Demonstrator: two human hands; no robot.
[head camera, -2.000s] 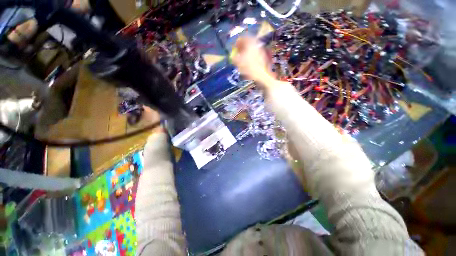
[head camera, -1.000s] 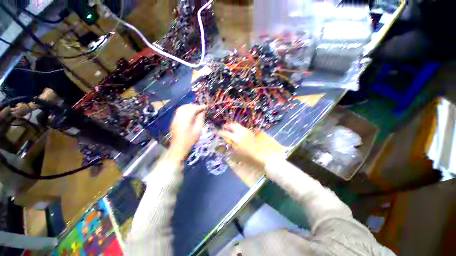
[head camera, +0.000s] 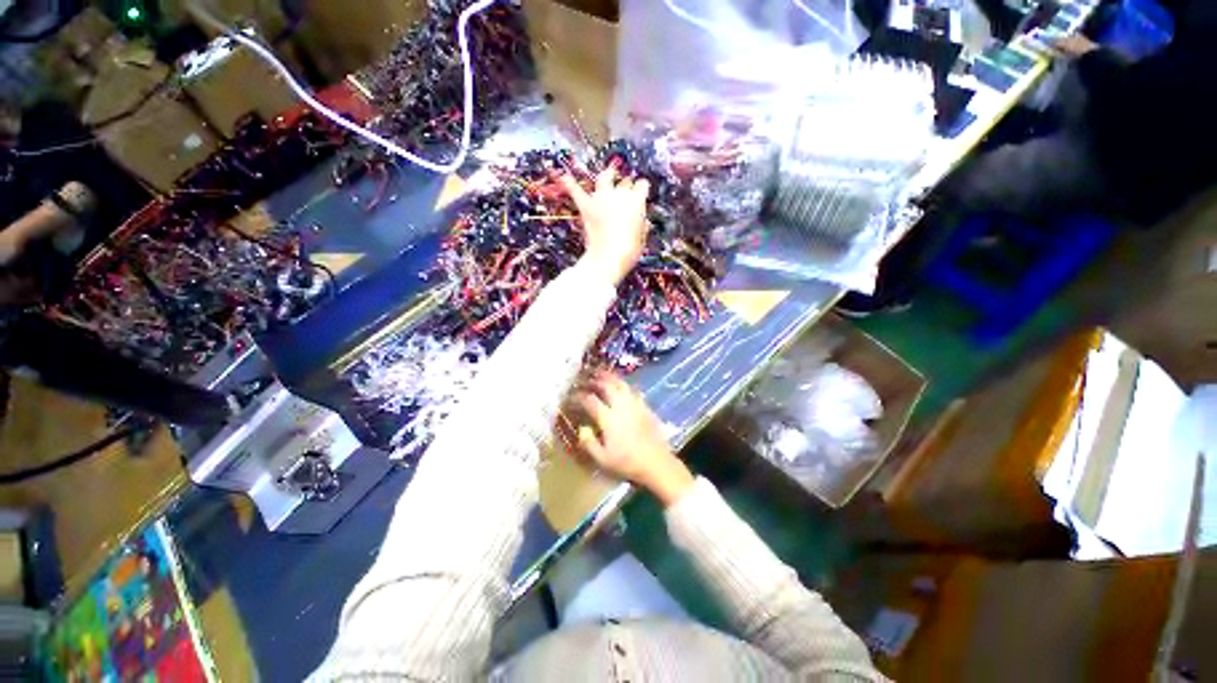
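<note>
A large tangle of wired ring units (head camera: 501, 254) with red, orange and black leads lies on the dark blue bench. My left hand (head camera: 614, 220) reaches across onto the top of this pile, thumb and fingers spread among the wires; whether it grips any is unclear. My right hand (head camera: 621, 427) is at the pile's near edge, by the bench rim, fingers bent; what is under them is hidden. A heap of clear plastic parts (head camera: 417, 380) lies left of the pile. A dark ring unit (head camera: 310, 474) sits on a silver-white metal plate (head camera: 254, 447).
A black screwdriver (head camera: 114, 374) extends from the left. Another wired pile (head camera: 200, 294) lies beyond it. Ribbed clear trays (head camera: 841, 160) stand at the far right. A cardboard box (head camera: 888, 387) with clear plastic is beside the bench. A white cable (head camera: 334, 123) loops above. Another person's hand (head camera: 47, 220) shows far left.
The view has turned right since the first frame. My left hand has moved farther up onto the wired pile. My right hand has drawn back from the pile towards the bench edge.
</note>
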